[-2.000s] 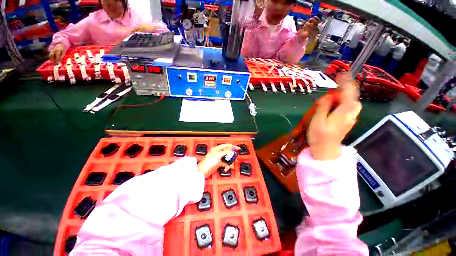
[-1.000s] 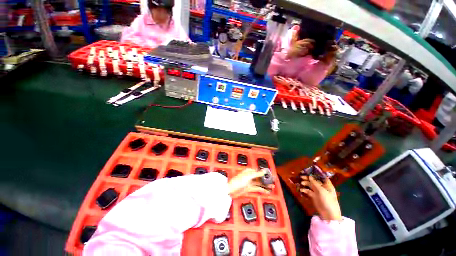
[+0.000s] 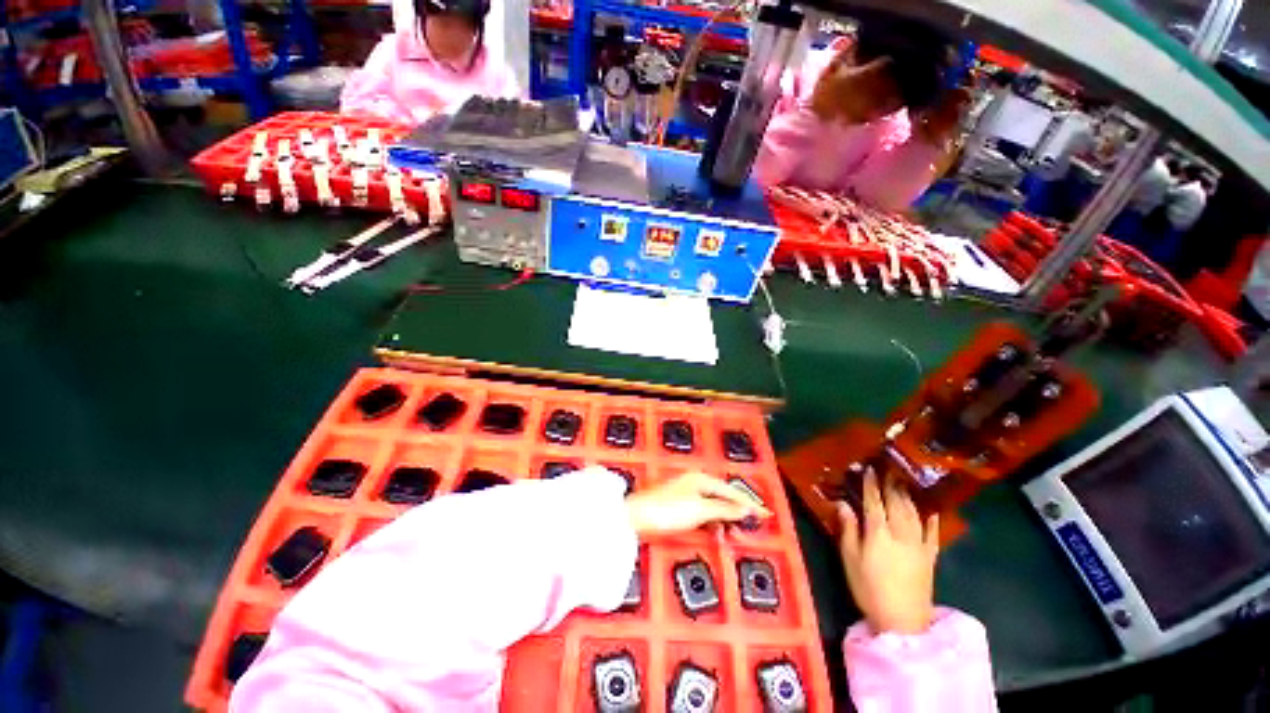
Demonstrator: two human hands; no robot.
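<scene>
The red-orange compartment tray (image 3: 522, 453) holds rows of small dark watch bodies (image 3: 695, 586). My left hand (image 3: 692, 504) reaches over it with its fingertips on a watch body (image 3: 748, 507) at a pocket in the right column, second row; my sleeve hides the middle pockets. The orange-brown clamp fixture (image 3: 1024, 404) stands open right of the tray, its hinged part tilted back. My right hand (image 3: 891, 557) lies over its lower plate, fingers extended and slightly apart. What lies under those fingertips is partly hidden.
A blue-fronted control box (image 3: 655, 251) and a power supply (image 3: 497, 227) stand behind a white paper (image 3: 644, 325). A white-cased monitor (image 3: 1170, 515) is at right. Pale straps hang over red trays (image 3: 314, 153) at the back. Two people in pink sit opposite.
My right hand has come down from the raised handle to the lower plate, and the fixture has opened. My left hand has moved right and lowered a watch body to a right-column pocket.
</scene>
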